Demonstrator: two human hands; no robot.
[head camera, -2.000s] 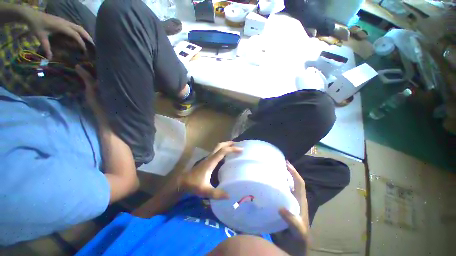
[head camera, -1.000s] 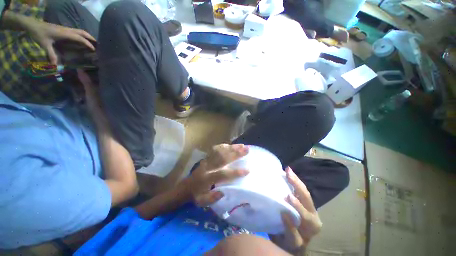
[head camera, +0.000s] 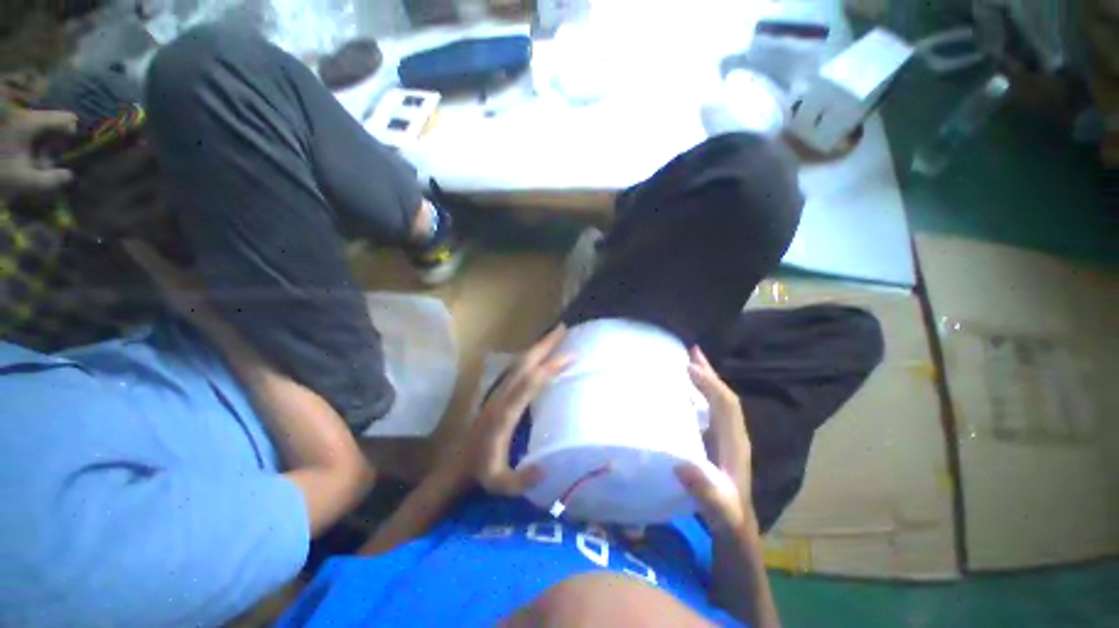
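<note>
A white plastic round shell (head camera: 620, 411) is held upright above my lap against my blue shirt. It is wide and stepped, with its flat face turned toward me. A short red lead wire (head camera: 587, 482) curves from that face and ends in a small white connector (head camera: 558, 508). My left hand (head camera: 513, 411) grips the shell's left side, thumb at the lower rim. My right hand (head camera: 722, 448) grips its right side, thumb on the near edge. The shell's far end is hidden.
A neighbour in a light blue shirt (head camera: 135, 478) sits close on my left, holding coloured wires (head camera: 111, 133). Ahead is a low white table (head camera: 528, 153) with a dark blue case (head camera: 464, 61) and a white box (head camera: 853, 86). Cardboard (head camera: 1031, 380) and a bottle (head camera: 961, 123) lie at right.
The view has shifted, so the table sits higher in the picture. The shell has been tilted about in both hands and now stands more upright, its wired face seen more edge-on.
</note>
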